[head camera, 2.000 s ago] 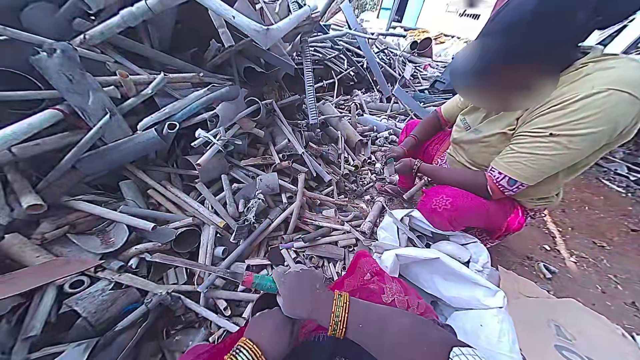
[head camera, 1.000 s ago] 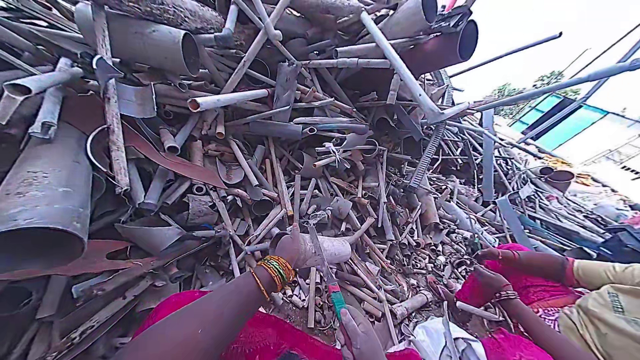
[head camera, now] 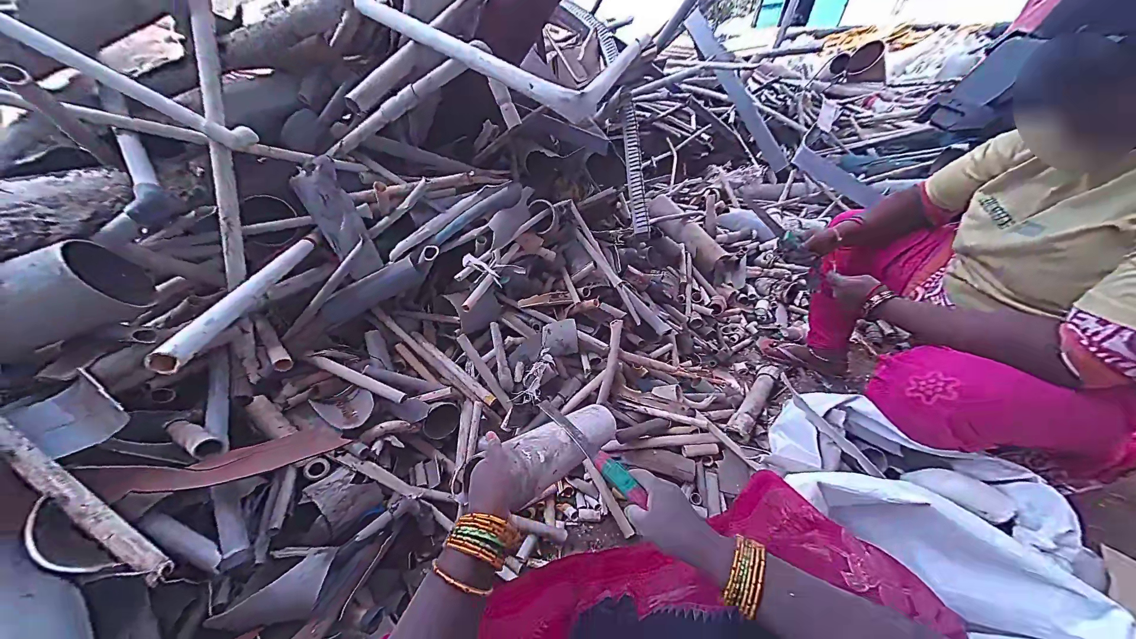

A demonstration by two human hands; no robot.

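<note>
A short, thick, pale pipe piece is gripped at its near left end by my left hand. The handle, wrapped in red and green, of a thin-bladed tool is held in my right hand. Its narrow metal blade lies across the pipe piece, pointing up and left; whether it is a knife or a saw blade I cannot tell. Loose pipe offcuts lie just beyond both hands. Yellow bangles circle both my wrists, and pink cloth covers my lap.
A tall heap of scrap pipes fills the left and centre, with a long white pipe jutting above. A wide grey pipe is at the left. Another person squats at the right, both hands near their knees, beside a white sack.
Two seconds ago no pipe piece showed in my left hand; one second ago it was there, and it still is. The view has swung widely and partly back.
</note>
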